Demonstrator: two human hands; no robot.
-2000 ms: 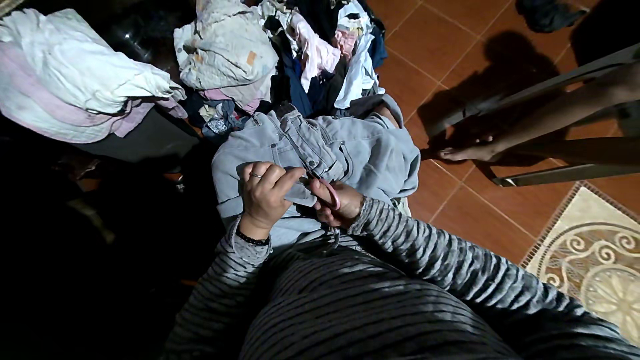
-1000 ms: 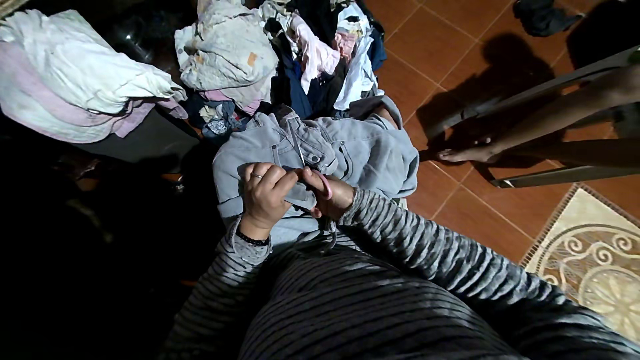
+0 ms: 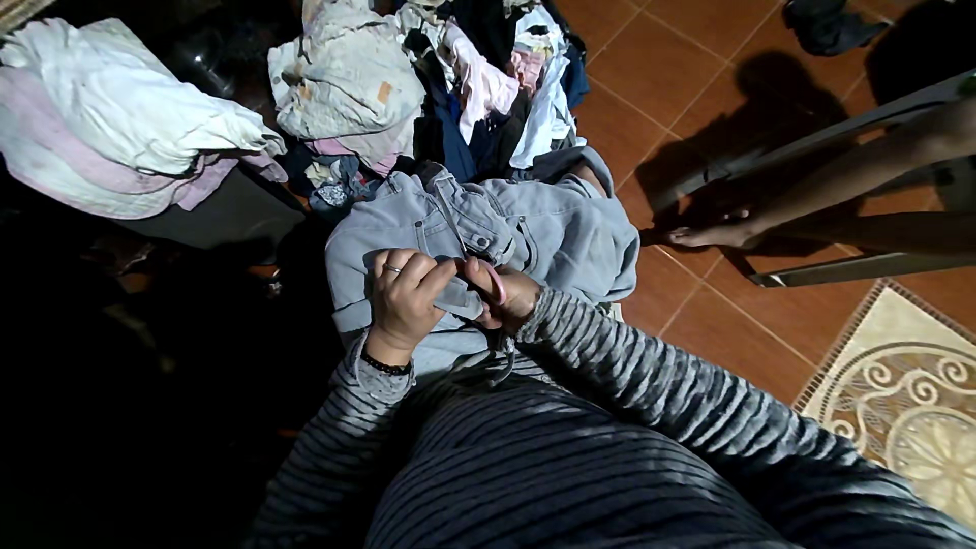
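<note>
A light grey-blue denim garment with buttons and seams lies over my lap. My left hand, with a ring and a dark bracelet, pinches a loose flap of the denim near the waist. In my right hand is a pair of scissors with a pink handle; its thin metal blade points away from me across the cloth. The fingertips of both hands are close together over the denim, and the right fingers are partly hidden by the handle and the cloth.
A heap of mixed clothes lies beyond the denim. White and pink cloths are piled at the left. At the right, another person's bare foot rests beside a dark frame on the tiles. A patterned tile panel is at lower right.
The scissors have turned in my right hand: their blade lies over the denim, pointing away from me, where two seconds ago it did not show there. My left hand stays at the cloth.
</note>
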